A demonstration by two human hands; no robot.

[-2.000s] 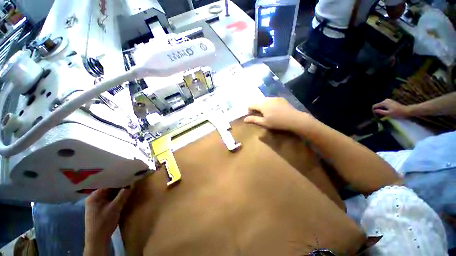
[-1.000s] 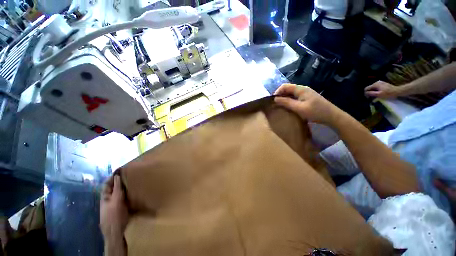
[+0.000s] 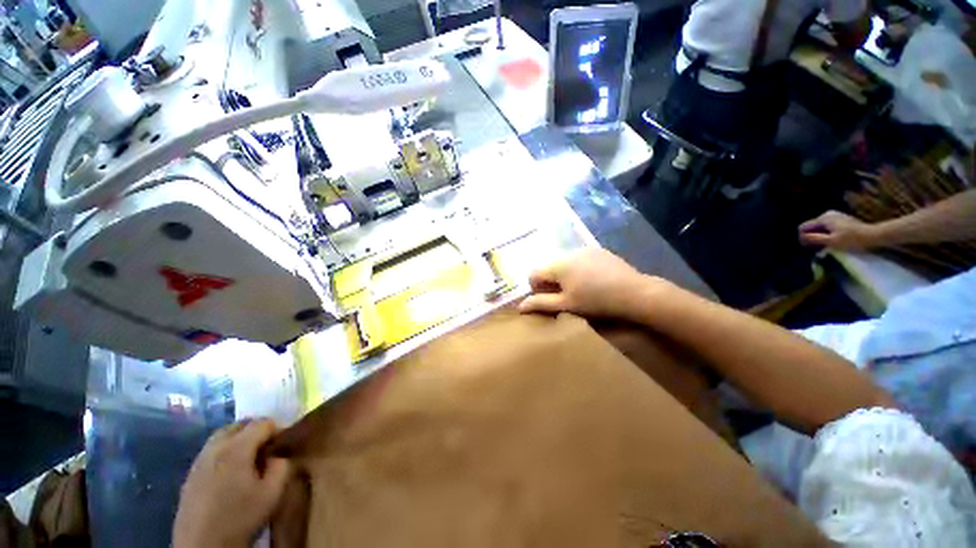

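A large brown garment piece (image 3: 514, 417) lies over the table's front edge and hangs towards me. Its far edge runs just in front of the yellow-edged clamp frame (image 3: 412, 294). My left hand (image 3: 230, 482) grips its left corner on the near side of the metal table. My right hand (image 3: 583, 287) pinches the far edge at the right, at the pale feed plate (image 3: 540, 230). The white sewing machine head (image 3: 171, 257) with a red logo is at the left of the frame. The needle area is too bright to read.
A white lamp (image 3: 375, 88) on a bent tube reaches over the plate. A control screen (image 3: 591, 66) stands beyond the table. Brown cloth (image 3: 54, 508) lies at the lower left. Another person's hand (image 3: 840, 230) is at the right, and a standing person (image 3: 722, 64) is farther back.
The cloth was under the clamp frame two seconds ago, then was drawn back clear of it. Since one second ago both hands have moved in the view, and the cloth's far edge lies lower there.
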